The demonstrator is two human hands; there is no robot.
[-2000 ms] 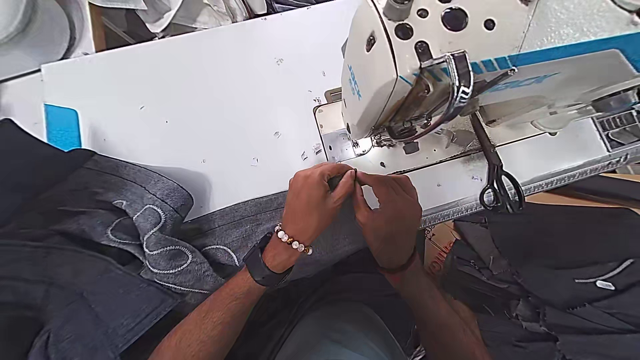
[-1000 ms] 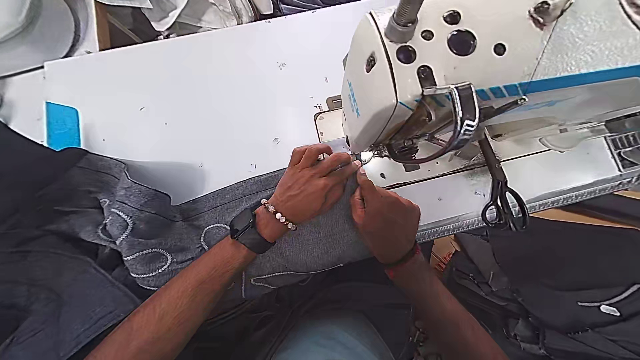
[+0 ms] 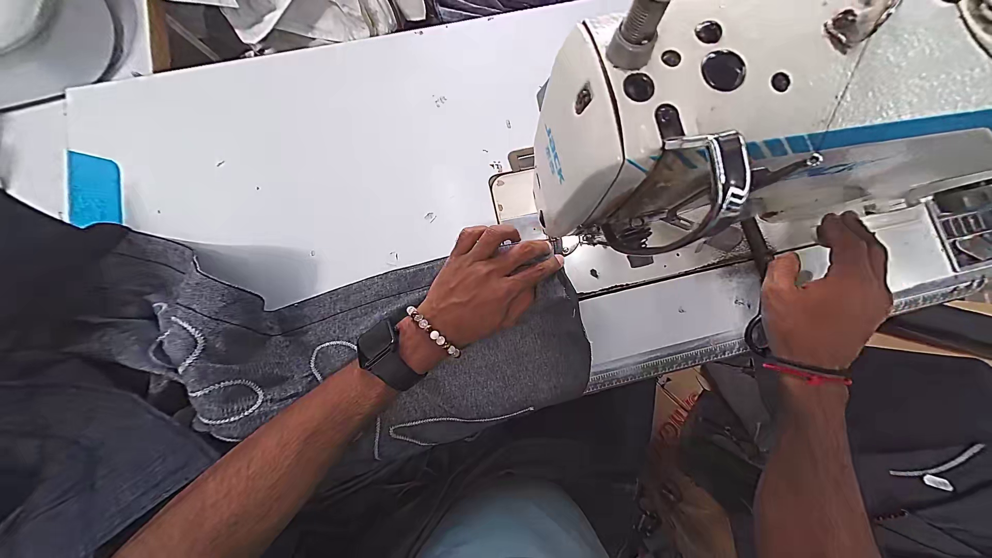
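Grey knit fabric (image 3: 511,364) with white cords lies along the near edge of the table, its right end beside the needle area of a white Jack sewing machine (image 3: 581,139). My left hand (image 3: 488,287) rests on the fabric's upper edge by the presser foot, fingers pressing it; the fingertips are partly hidden near the foot. My right hand (image 3: 829,294) is off the fabric, on the machine bed at the right, thumb and fingers apart. It is over black-handled scissors (image 3: 758,240); whether it grips them cannot be told, since the hand covers part of them.
A blue patch (image 3: 94,188) is at the table's left end. A measuring tape strip (image 3: 674,360) runs along the near edge. Dark garments (image 3: 914,418) lie at the lower right, beside a cardboard box (image 3: 678,399). Pale cloths (image 3: 310,19) are piled behind the table.
My right hand has left the fabric beside the needle and moved right to the scissors. My left hand has stayed on the fabric near the presser foot.
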